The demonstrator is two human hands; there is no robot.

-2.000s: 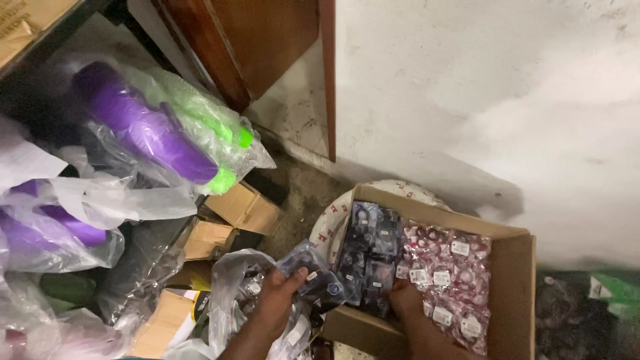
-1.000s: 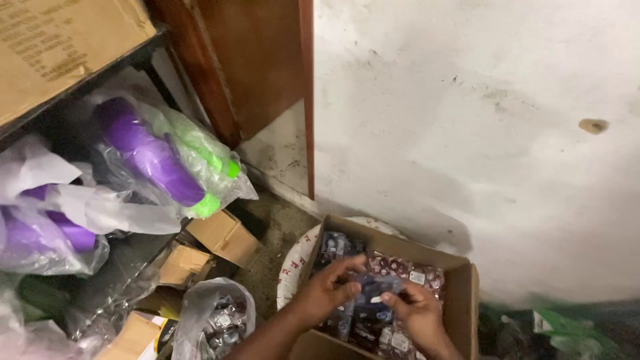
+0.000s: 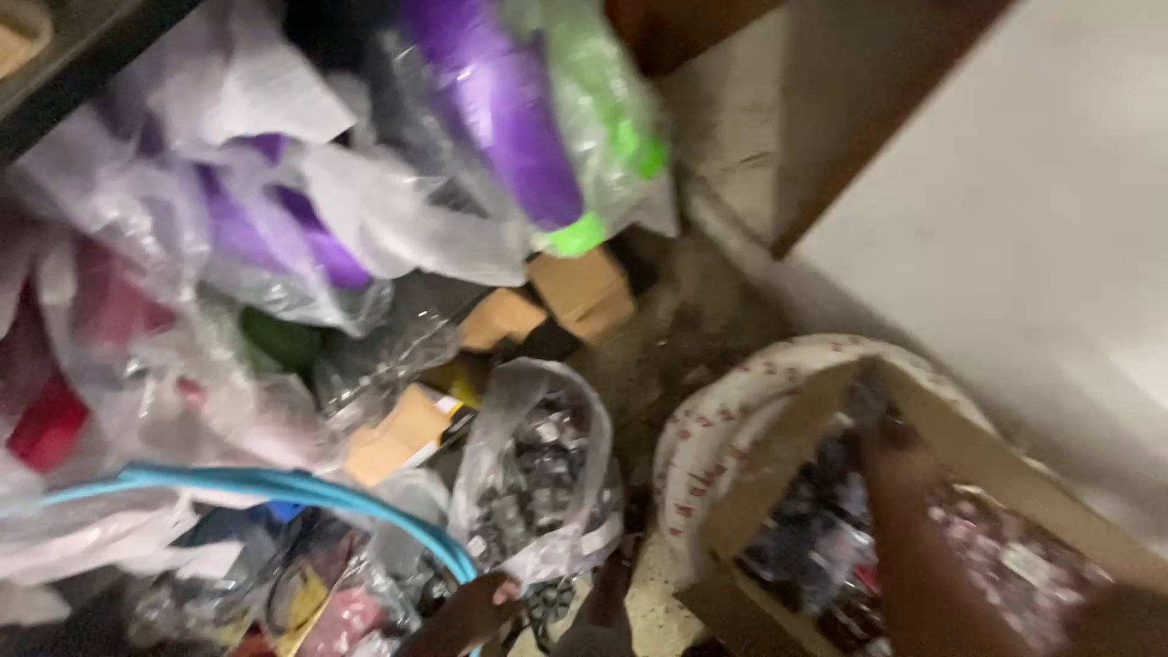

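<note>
The cardboard box [image 3: 995,438] at lower right holds dark small packets [image 3: 812,520] on its left side and red-and-white packets [image 3: 1022,566] on its right. My right hand [image 3: 890,438], blurred, reaches into the box's upper corner beside a dark packet; whether it grips that packet cannot be told. At the bottom centre, my left hand [image 3: 497,593] is at the lower rim of a clear plastic bag [image 3: 593,456] filled with small dark packets [image 3: 547,456]. Its fingers are partly hidden and their hold is unclear.
The box rests on a white sack [image 3: 703,456] with red print, next to the wall [image 3: 1049,228]. A bundle of light-blue tubing or cord [image 3: 319,493] curves beside my left hand. Purple items in plastic [image 3: 511,137] and small open cartons [image 3: 584,292] lie further up.
Both hands were together over the box, handling a packet; now they are apart, the left at the plastic bag and the right inside the box. The view has swung toward the left.
</note>
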